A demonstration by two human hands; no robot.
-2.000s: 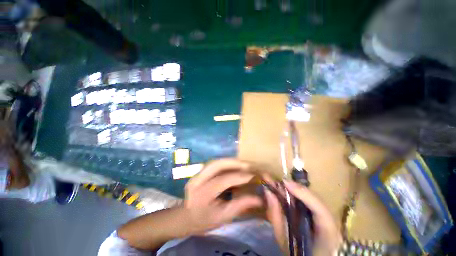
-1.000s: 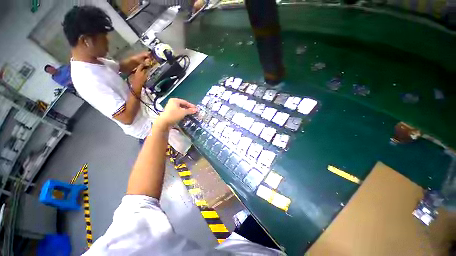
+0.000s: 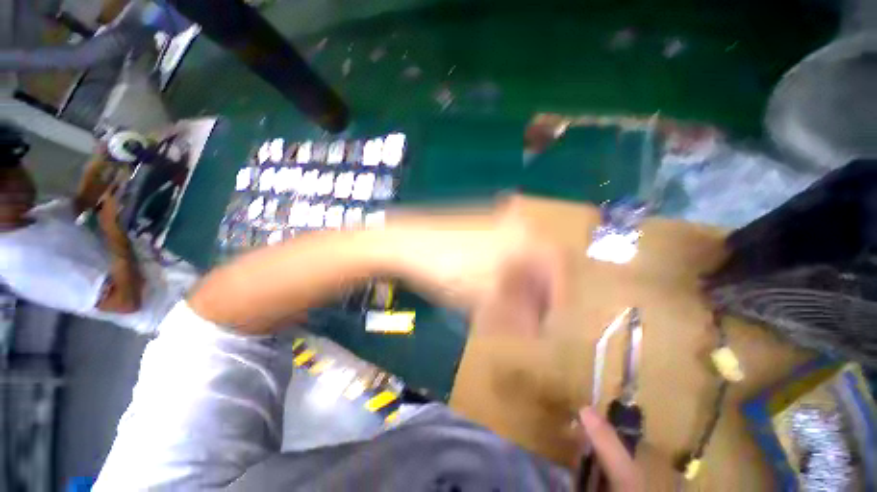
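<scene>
My left hand [image 3: 519,274] is blurred over the left part of the brown cardboard [image 3: 510,384]; its fingers and anything in them cannot be made out. My right hand [image 3: 615,456] is at the bottom edge, partly cut off, around the black handle of the soldering iron [image 3: 625,423]. The iron's metal barrel points up the cardboard, with the thin silvery solder feed tube [image 3: 601,360] beside it. White-silver and dark battery assemblies [image 3: 327,183] lie in rows at the left, partly hidden by my left forearm. A spare board cluster [image 3: 615,240] lies at the top of the cardboard.
A tip cleaner [image 3: 817,442] with silvery filling stands at the lower right. A cable with a pale connector [image 3: 728,363] lies on the cardboard's right side. A black hood pipe [image 3: 269,62] hangs above the rows. Another person [image 3: 67,250] sits at the left. A yellow-edged piece [image 3: 389,321] lies near my forearm.
The view has swung back to the right. My left hand has moved from the far end of the rows to over the cardboard. My right hand and the iron are in view again.
</scene>
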